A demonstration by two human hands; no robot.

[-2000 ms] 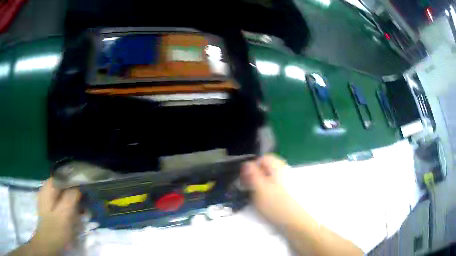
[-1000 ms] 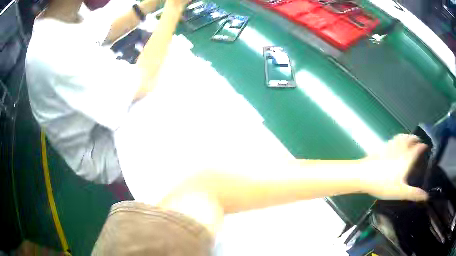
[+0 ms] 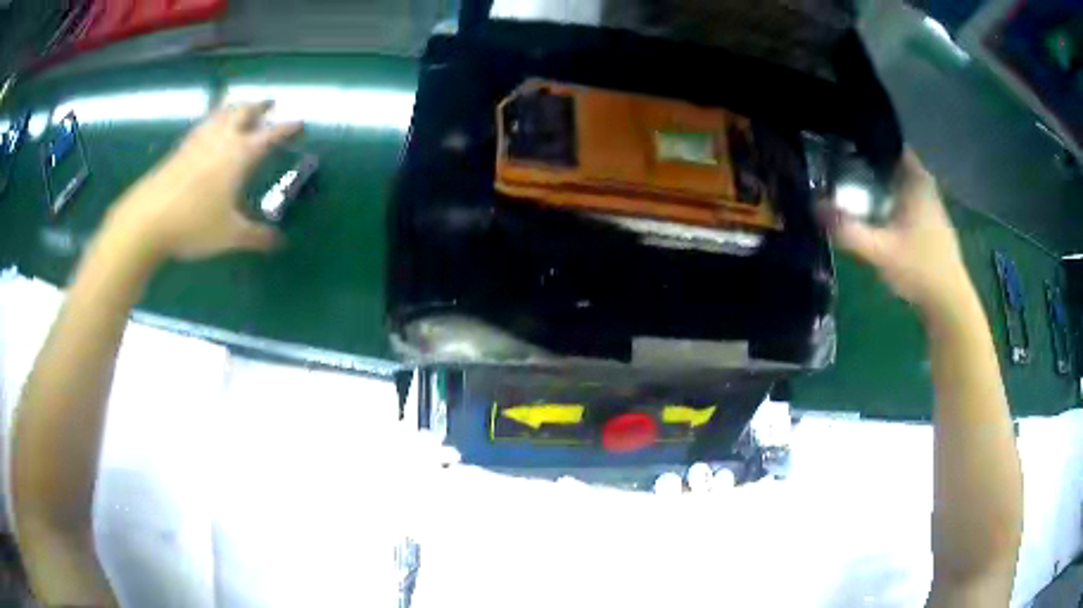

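Note:
The orange-brown nest sits on the glossy black platform of the press, with no phone part on it. It has a dark patch at left and a pale rectangle at right. My left hand is open over the green belt, thumb and fingers spread around a small dark-and-bright phone part, without visible contact. My right hand is right of the platform, thumb and fingers around a blurred, shiny phone part, partly hidden by the press.
The front panel has a red button and yellow arrows. Small white round pieces lie below it. Phone parts lie on the green belt at far left and far right. A red tray is at upper left. White covering lies nearest me.
The view has turned from the left side back to the press. The phone part on the nest two seconds ago is gone from it. Both hands are off the machine's sides and above the belt level.

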